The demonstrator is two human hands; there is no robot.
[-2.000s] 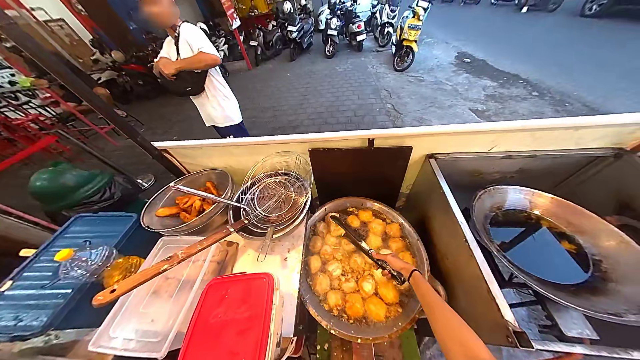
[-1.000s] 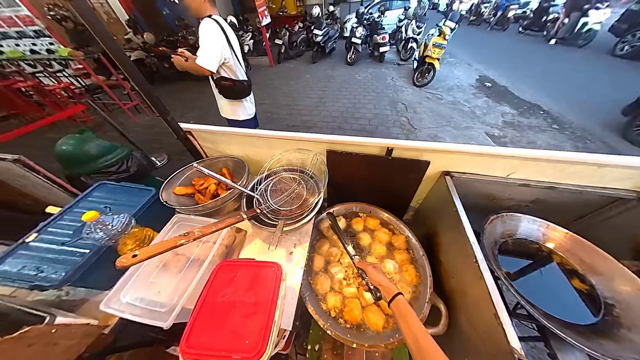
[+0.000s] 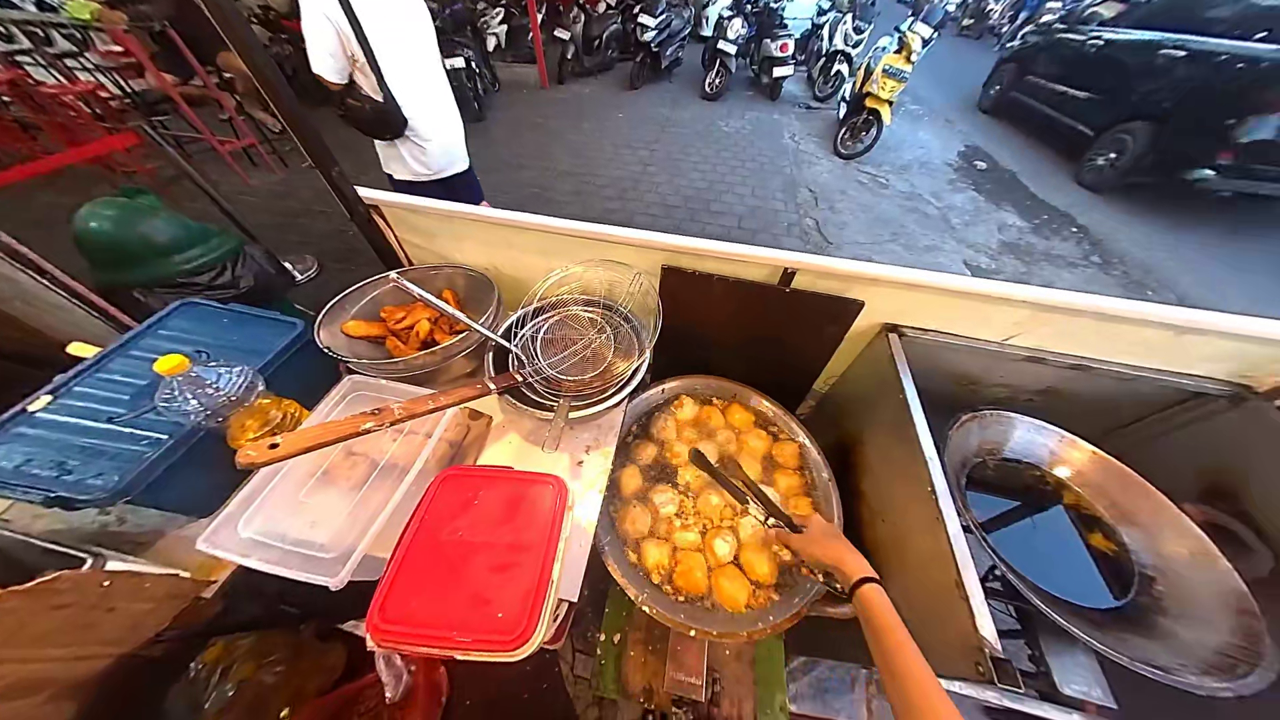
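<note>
My right hand (image 3: 822, 548) is closed on black-tipped tongs (image 3: 745, 488), whose jaws reach over a wide metal wok (image 3: 612, 545) of bubbling oil. Many golden fried pieces (image 3: 690, 572) float around the tongs; no piece can be clearly seen between the jaws. A dark band circles my right wrist. My left hand is outside the frame. Left of the wok, wire strainers (image 3: 585, 345) rest on a metal bowl, one with a long wooden handle (image 3: 380, 425). Beside them a mesh-like metal basin (image 3: 480, 290) holds orange-brown fried pieces (image 3: 405, 328).
A red-lidded box (image 3: 470, 560), a clear plastic box (image 3: 325, 490), an oil bottle (image 3: 215, 390) and a blue lidded crate (image 3: 130, 390) lie left. At right, a second wok (image 3: 1180, 590) holds dark oil. Beyond the cart panel (image 3: 560, 235) stand a person (image 3: 420, 90) and parked scooters.
My right hand has moved the tongs from the wok's upper left part toward its right side. The person beyond the panel has turned away, and a dark car has come into view at right.
</note>
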